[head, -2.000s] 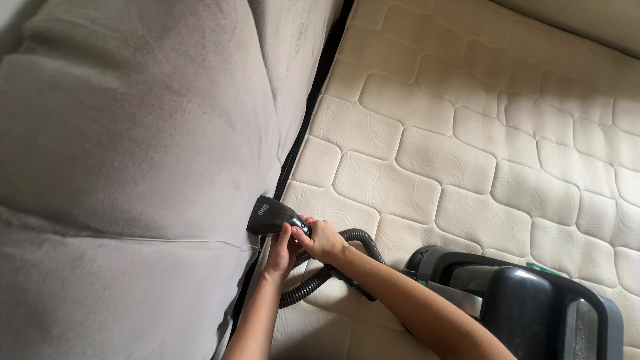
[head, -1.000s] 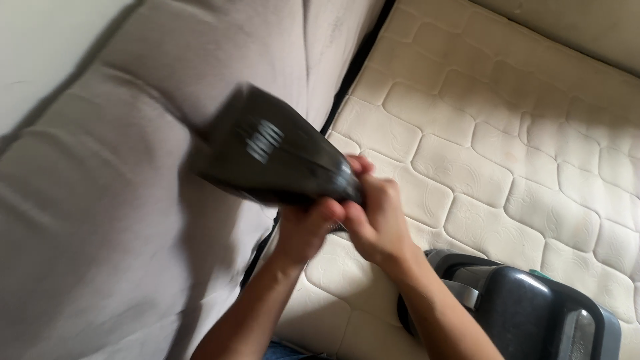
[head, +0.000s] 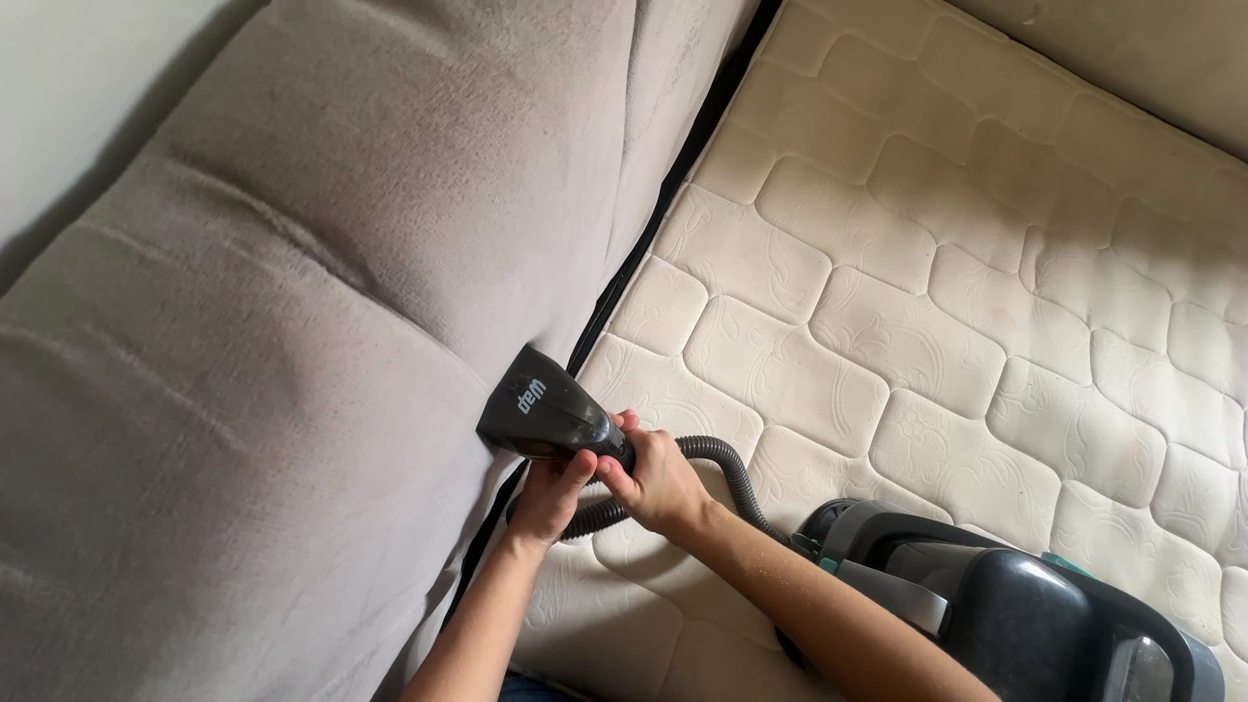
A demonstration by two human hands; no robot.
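Observation:
A black WAP upholstery nozzle (head: pixel 546 408) has its wide mouth against the lower part of a grey plush sofa backrest (head: pixel 390 195). Around the nozzle's narrow neck my right hand (head: pixel 663 478) is closed. My left hand (head: pixel 554 492) grips its underside, thumb up beside the other thumb; its fingers are mostly hidden. A dark corrugated hose (head: pixel 729 468) loops behind my hands and runs to a black and grey cleaning machine (head: pixel 1024 604) at the lower right, partly behind my right forearm.
The machine sits on a cream quilted mattress-like surface (head: pixel 848 341). A dark gap (head: pixel 673 185) separates this surface from the backrest. Pale upholstery (head: pixel 1150 49) borders it at the upper right, and a light wall (head: pixel 88 88) stands at the upper left.
One second ago the nozzle was raised, blurred and nearer the camera; it has come down to the backrest's lower part, close to where it was two seconds ago. Both hands have stayed on it.

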